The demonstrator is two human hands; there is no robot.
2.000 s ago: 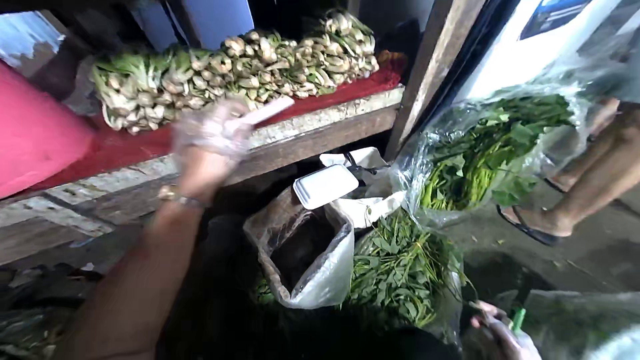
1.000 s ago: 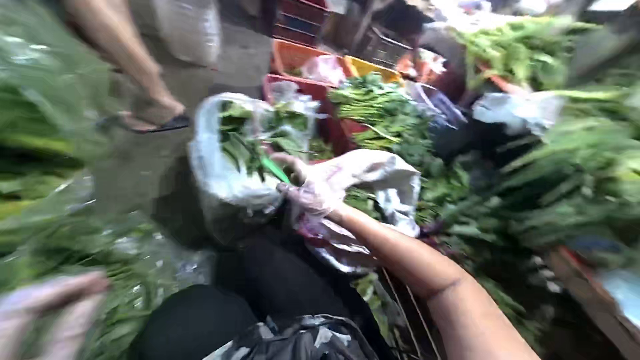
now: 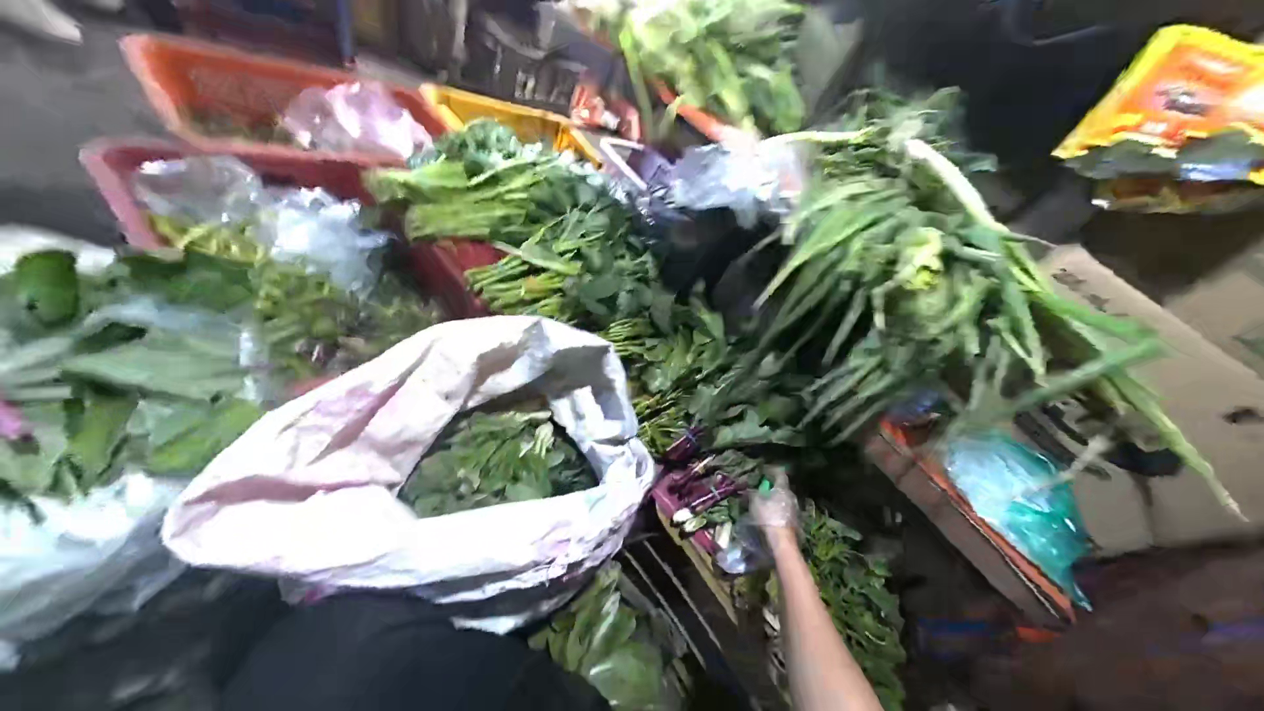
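My right hand (image 3: 775, 506), in a clear plastic glove, reaches down at the lower right of centre with a small green object (image 3: 764, 486) at its fingers. It is beside bundles of purple-stemmed leafy greens (image 3: 706, 489) in a narrow box. To its left, a large white woven sack (image 3: 326, 494) stands with its mouth rolled back, leafy greens (image 3: 504, 459) inside. Bunches of green leafy vegetables (image 3: 592, 247) lie beyond the sack. Blur hides the exact grip on the green object. My left hand is out of the frame.
Orange (image 3: 158, 84) and red (image 3: 114, 188) plastic crates stand at the upper left. Long-leaved green stalks (image 3: 918, 257) spread over the right side, near a cardboard box (image 3: 1116, 395) and a teal plastic bag (image 3: 1027, 494). Bagged broad leaves (image 3: 148, 365) lie at the left.
The view has swung far round from the shelf of white-bulbed vegetables to the crates and sack. My right hand has moved from the white sack to the purple-stemmed bundles. My left hand has left view.
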